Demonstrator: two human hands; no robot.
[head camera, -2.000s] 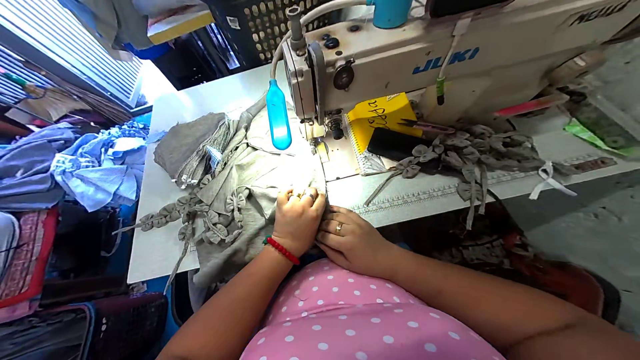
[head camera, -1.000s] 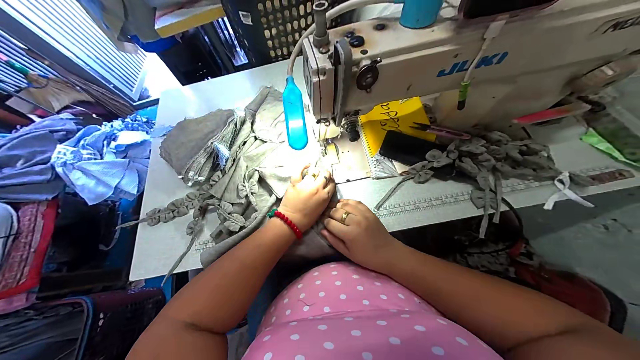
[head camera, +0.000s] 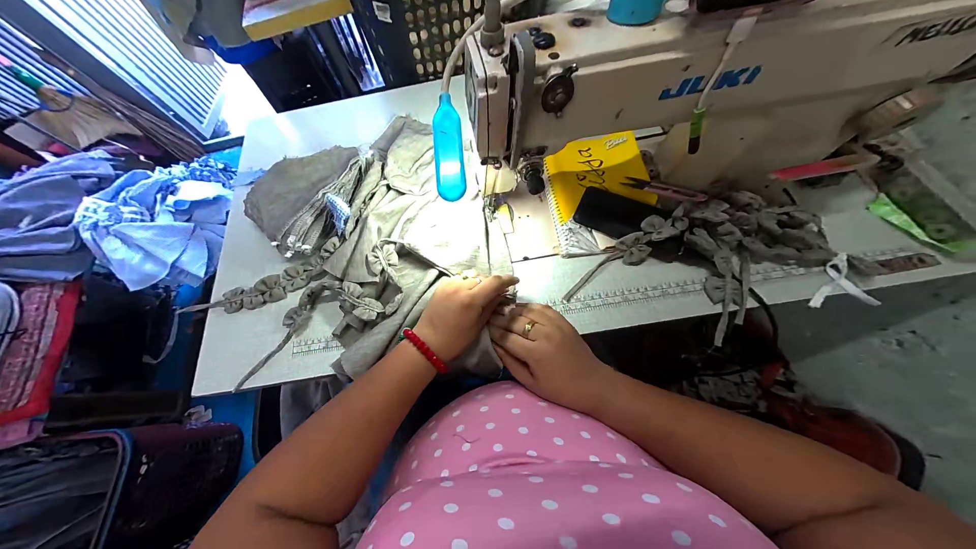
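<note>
Grey fabric (head camera: 412, 206) lies bunched on the sewing table, running under the needle area of a Juki sewing machine (head camera: 610, 84). My left hand (head camera: 461, 313), with a red bead bracelet at its wrist, grips the fabric's edge in front of the needle. Against it, my right hand (head camera: 541, 343) pinches the same edge at the table's front, a ring on one finger. Where the fingertips meet, the cloth is partly hidden. A lit blue lamp (head camera: 448, 149) hangs just left of the needle. Gathered grey fabric strips (head camera: 267, 293) trail over the left part of the table.
Right of the needle lie a yellow spiral notebook (head camera: 598, 171), a black phone (head camera: 614, 213), thread snips (head camera: 671, 191) and more gathered grey strips (head camera: 762, 229). A ruler tape (head camera: 640, 293) runs along the table's front edge. Blue garments (head camera: 152, 221) are heaped at left.
Both hands have moved slightly towards the table's front edge together with the fabric edge between them. The view has shifted a little.
</note>
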